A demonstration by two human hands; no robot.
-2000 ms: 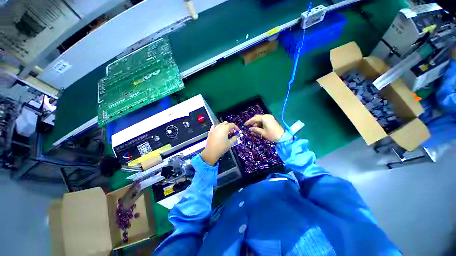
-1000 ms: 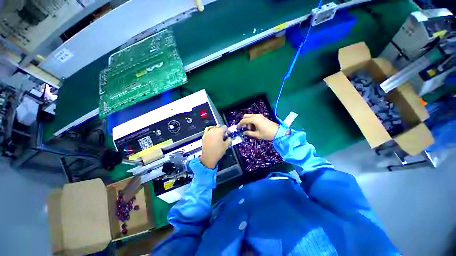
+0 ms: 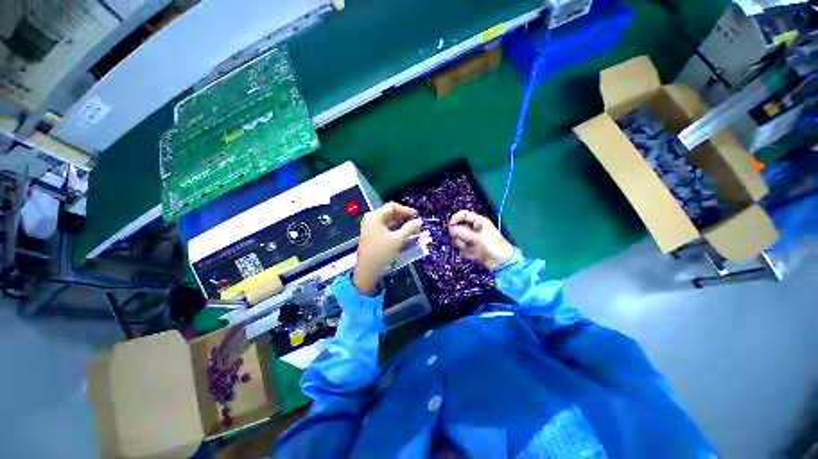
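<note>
The black parts tray (image 3: 465, 179) holds many small dark purple components (image 3: 453, 269). My left hand (image 3: 386, 240) is above the right end of the silver feed rail (image 3: 345, 263), fingertips pinched together near a small shiny piece. My right hand (image 3: 477, 238) is over the tray with its fingers curled; what lies between its fingertips is too small to tell. The white machine with a black front panel (image 3: 296, 235) stands left of the tray. A metal chute (image 3: 235, 337) slopes from the machine's left end into the open cardboard collecting box (image 3: 148, 394), which holds some purple components.
Green circuit boards (image 3: 238, 134) lie behind the machine. A blue cord (image 3: 515, 143) runs down from the bench edge toward my right wrist. At the right, an open carton (image 3: 632, 193) holds dark grey parts beside another machine. A person's blue sleeve (image 3: 794, 202) shows at the far right.
My hands were close together at the rail end one second ago. Now they are apart, with my right hand lower over the tray and my left hand slightly raised. The view has shifted slightly.
</note>
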